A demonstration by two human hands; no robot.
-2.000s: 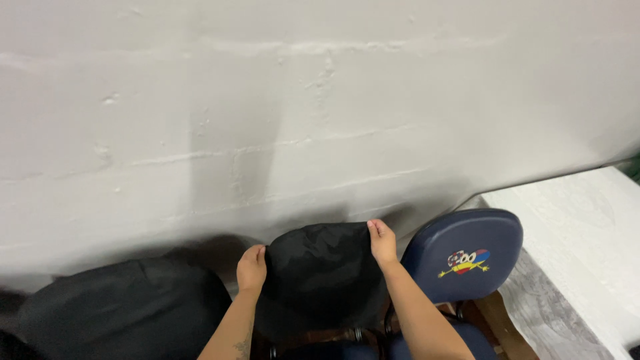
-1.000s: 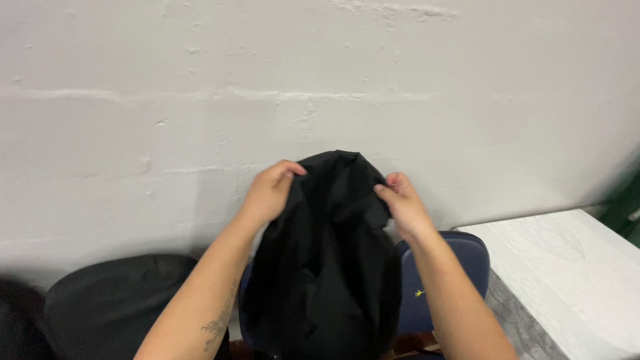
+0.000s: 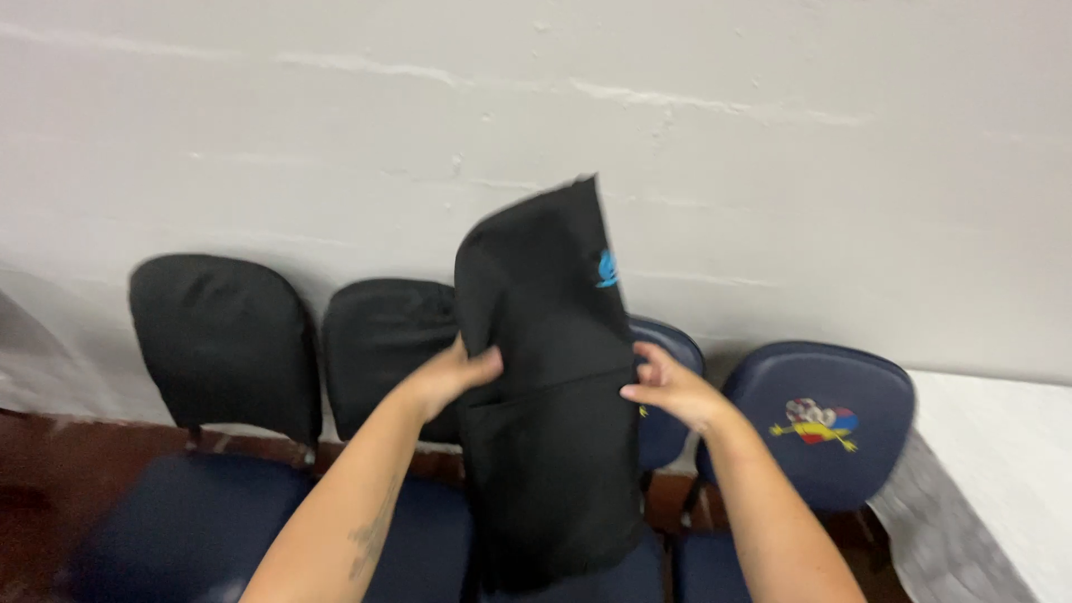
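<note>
A black fabric chair-back cover (image 3: 553, 402), folded lengthwise with a small blue emblem near its upper right edge, hangs upright between my hands. My left hand (image 3: 456, 377) grips its left edge, thumb on the front. On its right edge, my right hand (image 3: 670, 387) pinches the fabric between thumb and fingers. Behind the cloth, a navy chair back (image 3: 670, 343) is partly hidden. To the left, two chair backs wear black covers, one at the far left (image 3: 222, 335) and one nearer (image 3: 389, 335). At right stands a bare navy chair back (image 3: 825, 419) with a colorful cartoon figure.
A pale painted block wall (image 3: 335, 126) rises behind the row of chairs. Navy seats (image 3: 193, 519) extend toward me below the backs. A white-topped table (image 3: 997, 452) with a grey marbled cloth stands at the right, and reddish-brown floor (image 3: 75, 469) shows at the left.
The black cover has come up away from the chair backs and is now folded narrower, its blue emblem showing. Both hands have moved from its top edge to its sides.
</note>
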